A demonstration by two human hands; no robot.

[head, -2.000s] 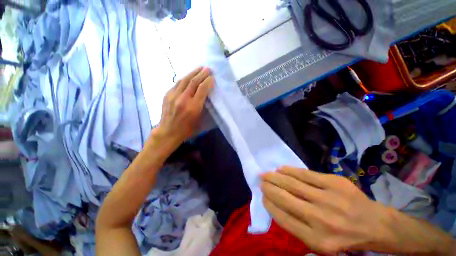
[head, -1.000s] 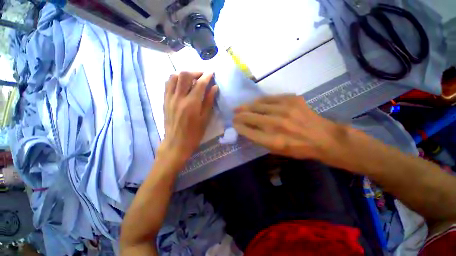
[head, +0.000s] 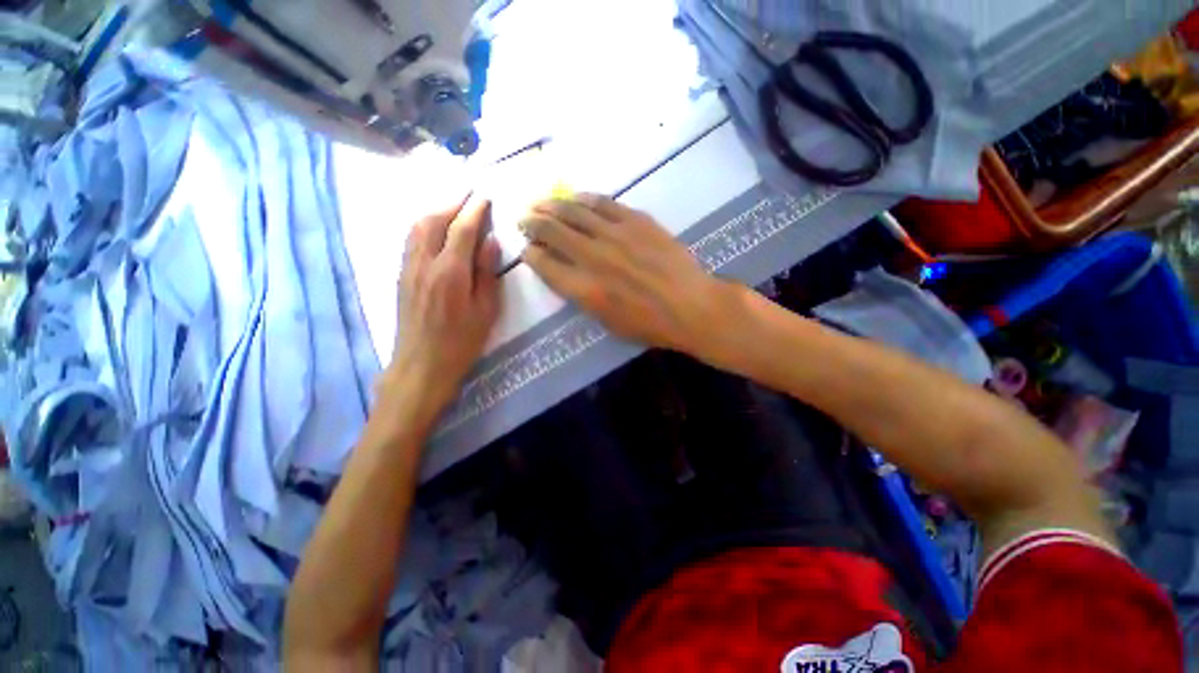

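Note:
My left hand [head: 450,292] lies on the white table [head: 375,237], fingers pointing forward, just below the sewing machine's needle end. My right hand [head: 615,267] lies flat to its right, fingertips by a small yellow patch [head: 563,193]. A narrow gap parts the two hands. Glare washes out this area, and I cannot make out a light-blue piece under or between the fingers. The machine head [head: 322,59] is at the top left; its needle and presser foot are not clear.
Bundled light-blue pieces [head: 250,342] heap at the left. Black-handled scissors [head: 848,112] rest on grey-blue cloth [head: 953,151] at the right. A ruler [head: 763,230] runs along the table's front. Beyond are a red-orange basket [head: 1052,226] and blue bin [head: 1098,283].
The light-blue piece, held over my lap and then bunched near the needle, no longer shows clearly. My right hand has moved forward and left, its fingers now by the yellow patch. The view has shifted.

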